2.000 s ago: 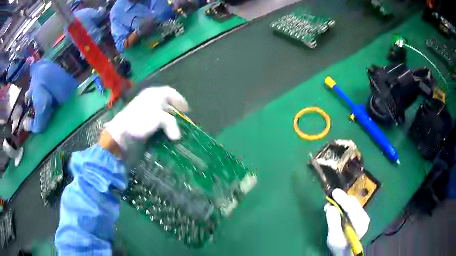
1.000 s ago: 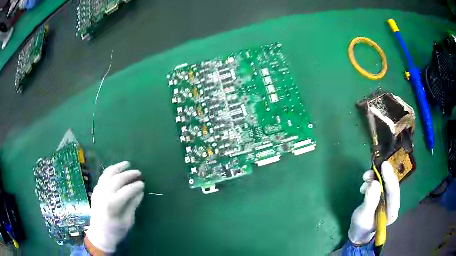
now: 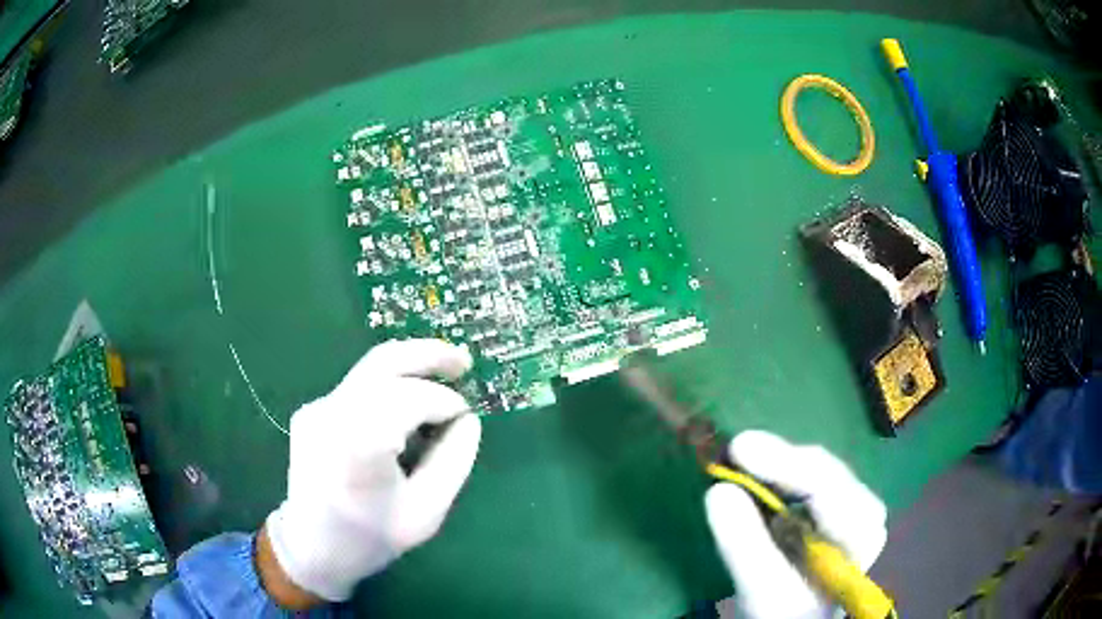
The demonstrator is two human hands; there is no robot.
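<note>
A green circuit board (image 3: 616, 272) lies on the green mat, its white connectors along the near edge. My gloved left hand (image 3: 381, 466) is at the board's near left corner, thumb and fingers pinched together on a thin solder wire (image 3: 257, 393), whose strand curves away to the left. Whether the hand touches the board is hard to tell. My gloved right hand (image 3: 792, 520) holds a soldering iron (image 3: 834, 568) by its yellow handle. The iron's blurred barrel points up and left, its tip close to the board's near connectors.
A dark iron stand (image 3: 870, 302) with a sponge (image 3: 908, 382) is on the right. Beyond it are a yellow ring (image 3: 828, 125), a blue desoldering pump (image 3: 955, 218) and black ribbed units (image 3: 1027, 169). A second board (image 3: 91, 472) is tilted at far left. More boards (image 3: 137, 24) lie on the dark belt.
The right hand has lifted the iron out of the stand and moved left to the board's near edge. The left hand has moved right to the board's corner. The view has shifted.
</note>
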